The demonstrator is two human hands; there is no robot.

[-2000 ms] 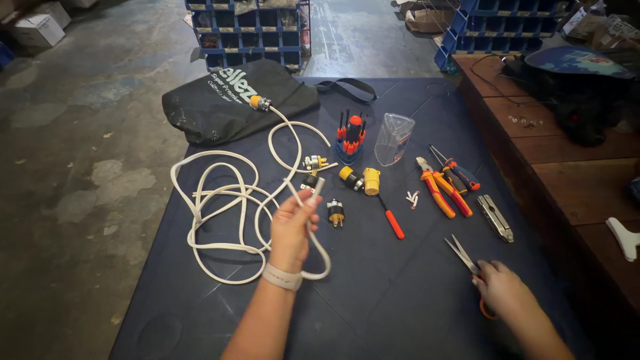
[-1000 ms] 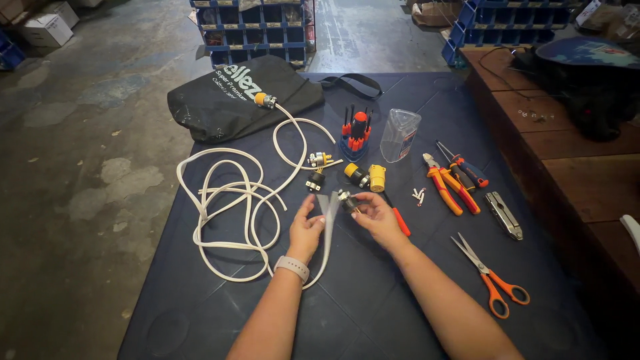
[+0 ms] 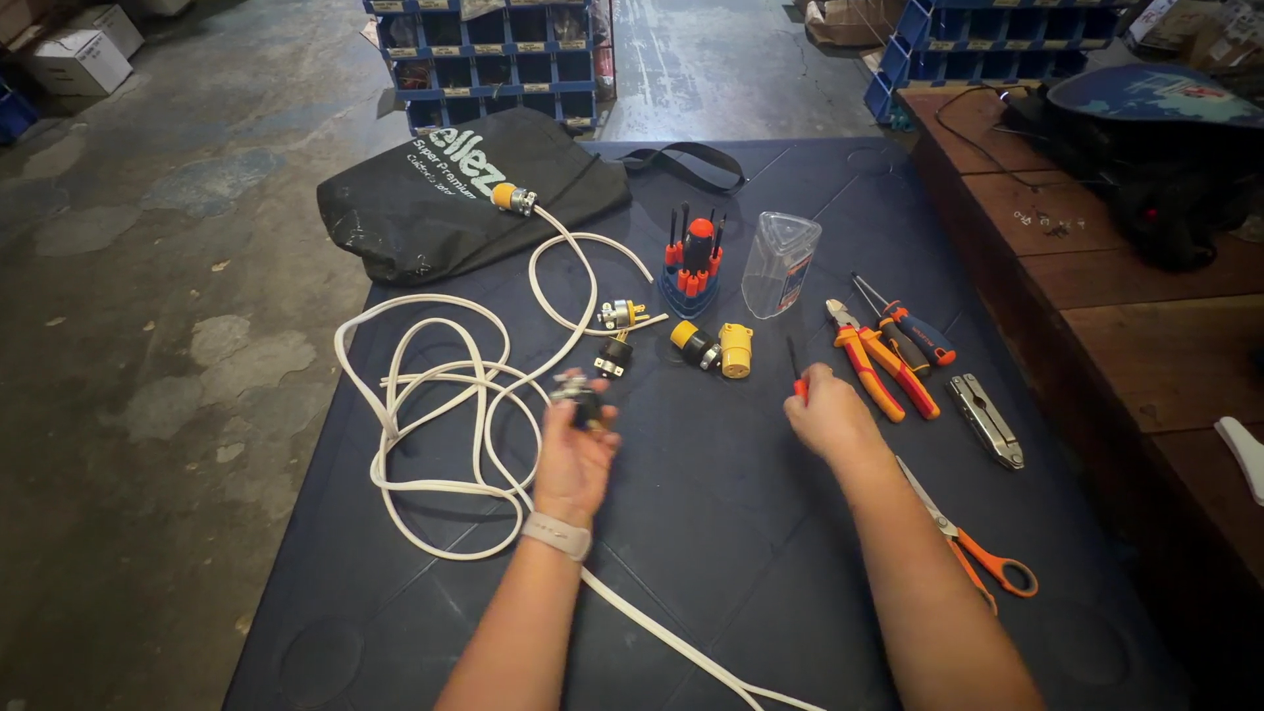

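Observation:
My left hand [image 3: 578, 459] holds a black electrical plug [image 3: 581, 403] with a metal cord clamp, blurred. My right hand [image 3: 829, 410] is closed on a screwdriver [image 3: 798, 370] with a red handle and dark shaft, its tip pointing away from me. White electrical cord [image 3: 434, 486] lies in loops at the left, a length of it running under my left forearm to the near edge. Beyond my hands lie a black plug [image 3: 613, 357], a black-and-yellow plug [image 3: 620, 314], a black-and-yellow connector [image 3: 694, 346] and a yellow connector [image 3: 736, 351].
A screwdriver set [image 3: 691, 272] and clear plastic case [image 3: 780, 267] stand farther back. Diagonal cutters [image 3: 879, 370], a screwdriver [image 3: 918, 334], a multitool [image 3: 987, 422] and orange-handled scissors [image 3: 973, 553] lie right. A black bag [image 3: 464, 212] rests at the far left; a wooden bench [image 3: 1096, 247] adjoins the right.
The scissors, in my right hand in the oldest frame, lie on the table. My left hand has let go of the cord and holds the black plug; my right hand has taken the red-handled screwdriver.

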